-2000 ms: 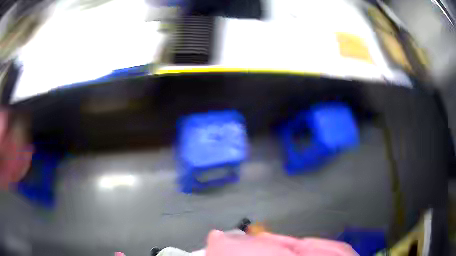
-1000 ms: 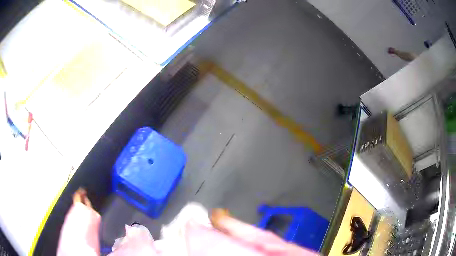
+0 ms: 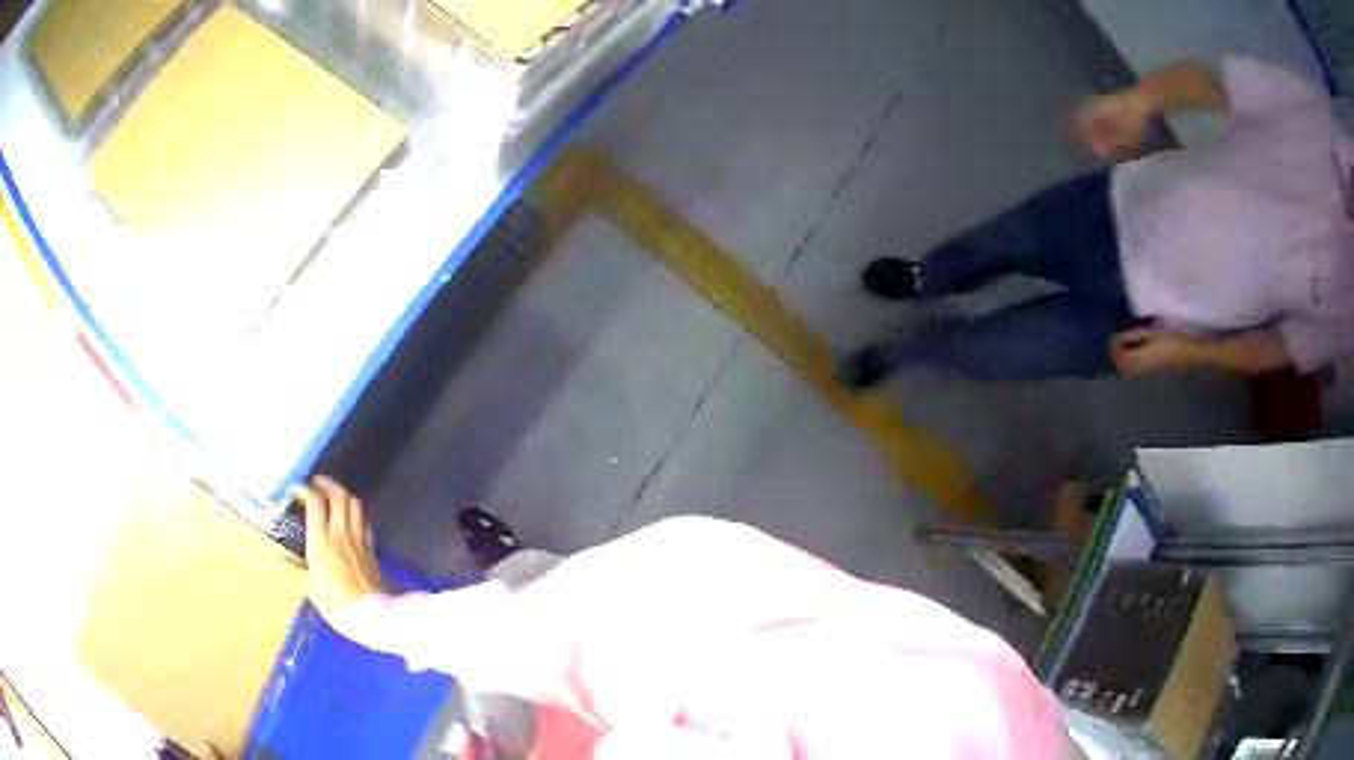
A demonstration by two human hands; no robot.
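My right hand (image 3: 342, 542) is at the corner of the white table, fingers somewhat apart and holding nothing that I can see. Its pink sleeve comes in from the right. I cannot make out my left hand. A brown card sheet (image 3: 186, 609) lies on the tabletop at the lower left. Another card sheet (image 3: 253, 126) lies at the upper left, with shiny clear trays (image 3: 446, 89) beside it. A thin red strip or marker (image 3: 107, 368) shows near the left edge, too blurred to tell which.
A blue stool (image 3: 349, 690) stands below my hand. Blue tape (image 3: 401, 334) borders the table. Yellow tape (image 3: 713, 282) crosses the grey floor. Another person (image 3: 1218, 238) in pink top and dark trousers is at the right. A dark carton (image 3: 1129, 624) is on a shelf at the lower right.
The view has moved along the table, bringing its corner and card sheets closer. My right hand has come to the table corner. The other person now shows much more fully at the right.
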